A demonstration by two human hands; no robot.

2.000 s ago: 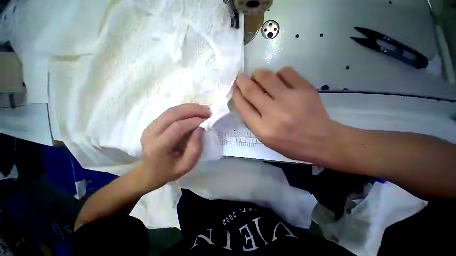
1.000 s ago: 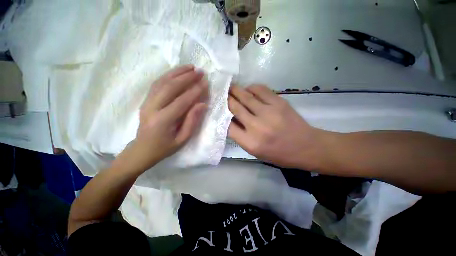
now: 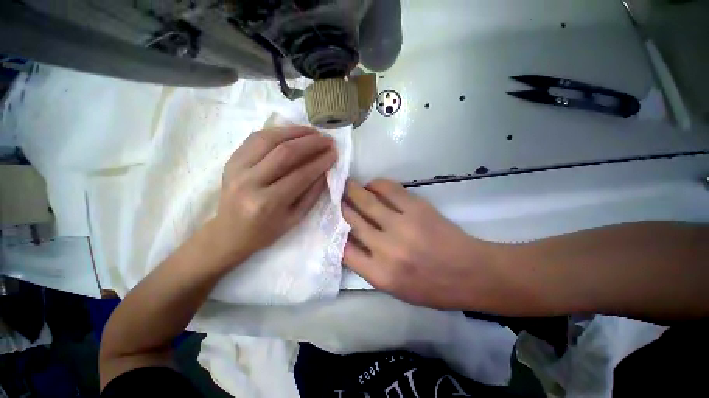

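Note:
A white, lightly textured garment piece [image 3: 163, 186] lies over the machine bed, left of and below the ribbed beige knob [image 3: 330, 102]. My left hand [image 3: 276, 183] is on the cloth with its fingertips at the edge just below the knob, pinching it. My right hand [image 3: 404, 241] is at the cloth's right edge, lower down, with its fingers curled against it. Whether its fingertips grip the cloth is hard to tell. The needle and presser foot are hidden under the machine head [image 3: 155, 39].
Black thread snips [image 3: 575, 96] lie on the bed [image 3: 466, 62] at the right. A perforated metal disc [image 3: 389, 102] is beside the knob. White cloth [image 3: 373, 322] hangs over the front edge. A pale stick [image 3: 667, 78] lies far right.
The view has shifted, showing more of the machine head. My left hand has moved closer to the knob along the cloth's edge. The cloth's upper corner, earlier folded over, is now largely under the hand and machine.

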